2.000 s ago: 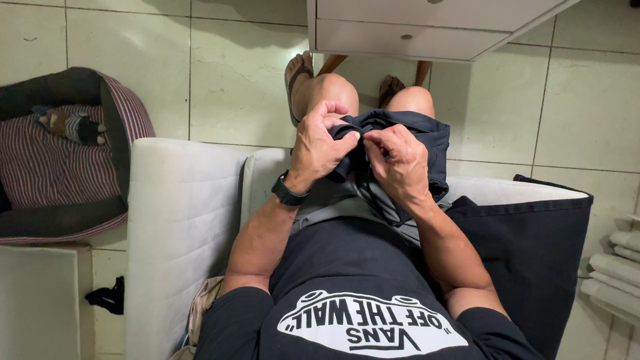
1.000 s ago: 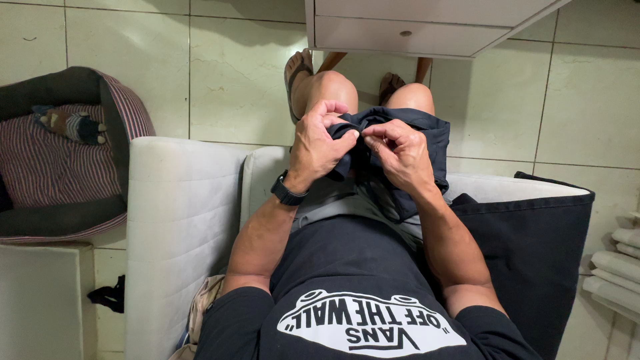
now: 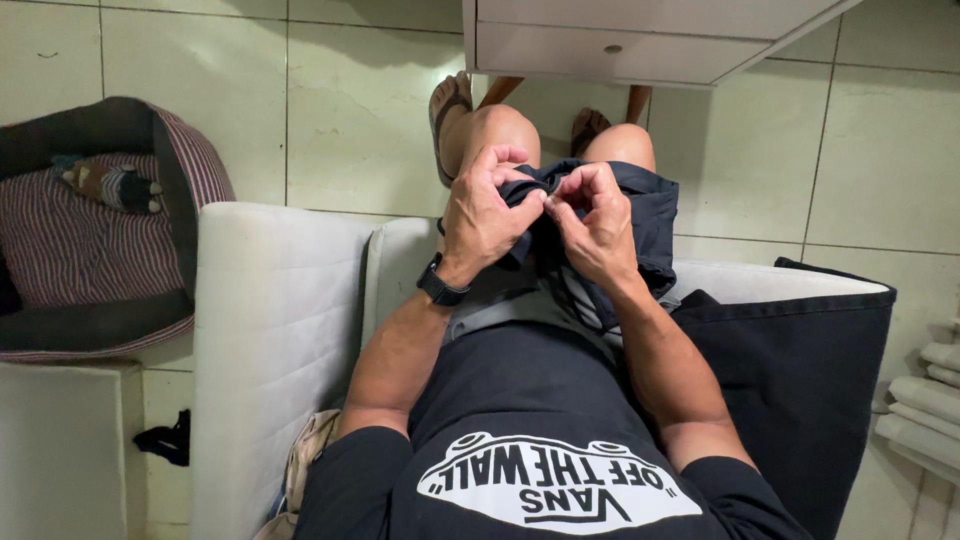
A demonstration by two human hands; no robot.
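A dark navy cloth garment (image 3: 646, 217) lies bunched over my lap and thighs. My left hand (image 3: 487, 214) pinches a fold of it between thumb and fingers, with part of the cloth wrapped near the fingertips. Right beside it, my right hand (image 3: 596, 217) grips the same fold, thumb and forefinger almost touching the left thumb. Whatever lies between the fingertips is too small to make out. A black watch (image 3: 442, 282) is on my left wrist.
I sit on a white padded seat (image 3: 285, 277). Black cloth (image 3: 780, 375) drapes over its right side. A white drawer cabinet (image 3: 615, 49) stands over my feet. At left are a striped pet bed (image 3: 202, 172) holding a doll (image 3: 120, 184); folded pale cloths (image 3: 922, 405) lie at far right.
My right hand has shifted slightly at the fold, its fingers now more curled beside the left thumb. The left hand keeps its hold on the cloth.
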